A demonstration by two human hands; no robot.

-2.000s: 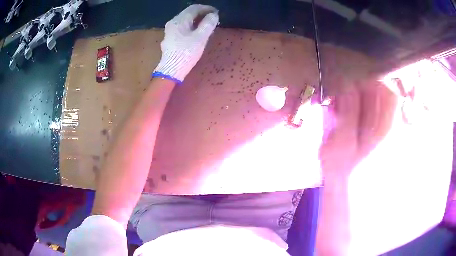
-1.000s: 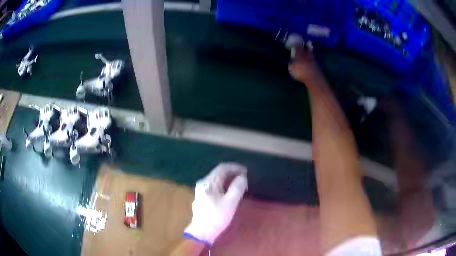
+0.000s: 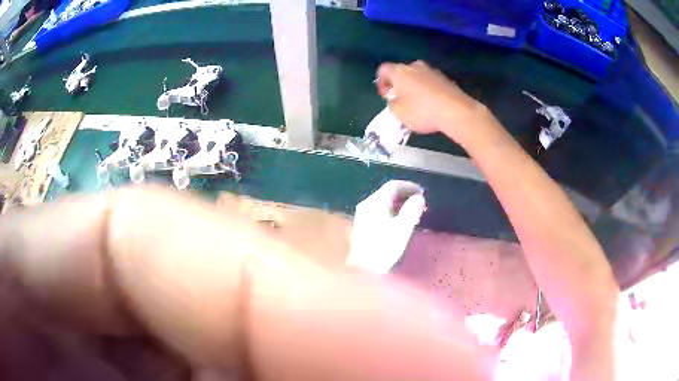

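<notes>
My right hand [image 3: 428, 97], bare, reaches over the pale rail at the belt's near edge. It grips a white scooter body [image 3: 387, 134], whose lower part hangs below my fingers; the rest is hidden by the hand. My left hand [image 3: 387, 223], in a white knit glove, is over the back edge of the brown cardboard mat [image 3: 484, 271]. Its fingers are curled with a gap to the thumb, and nothing shows in it. The white glue bottle [image 3: 485, 327] lies on the mat at the right, washed out by glare.
Large blurred bare fingers, owner unclear, cover the lower left. Several scooter bodies [image 3: 205, 152] stand left of a white post [image 3: 294, 74]. Others sit on the green belt [image 3: 476, 59], including one at right [image 3: 552, 123]. Blue bins [image 3: 573, 37] are behind. Glare fills the lower right.
The view has shifted. My right hand has come back from near the blue bins to the rail with the scooter body. Blurred fingers have entered at lower left, hiding the red item.
</notes>
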